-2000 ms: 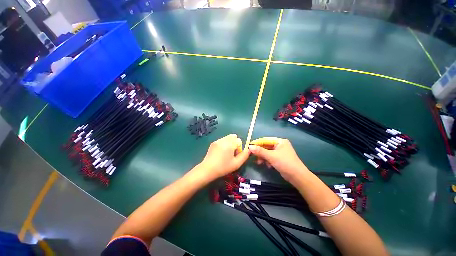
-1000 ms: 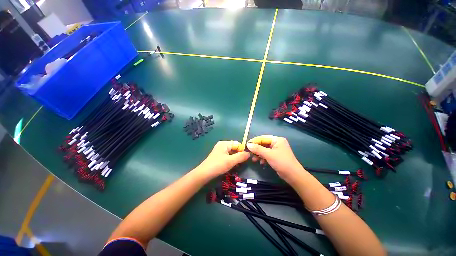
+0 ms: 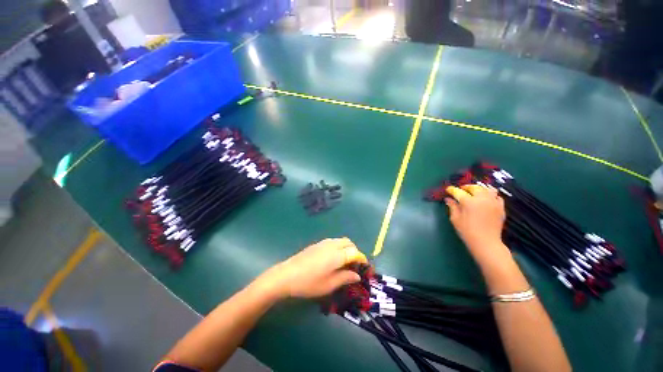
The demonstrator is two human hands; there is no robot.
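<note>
My left hand (image 3: 323, 269), with yellow finger covers, is at the red connector ends of the near harness pile (image 3: 422, 309); whether it grips one is hidden. My right hand (image 3: 476, 211), also with yellow finger covers, is over the upper left end of the right harness pile (image 3: 545, 221); its fingertips touch the red and black ends, and a grip cannot be told. The left harness pile (image 3: 211, 192) lies slanted, with white labels near both ends. Small dark clips (image 3: 318, 197) lie in a loose heap between the piles.
A blue bin (image 3: 167, 105) holding pale bags and dark parts stands at the far left. A small dark item (image 3: 269, 89) lies beside it with a green piece (image 3: 245, 100). Yellow tape lines (image 3: 407, 156) cross the green table. A person (image 3: 65, 43) is blurred at the upper left.
My hands have parted from their meeting point at the centre. My left hand moved down to the near pile, my right hand out to the right pile. The view has shifted.
</note>
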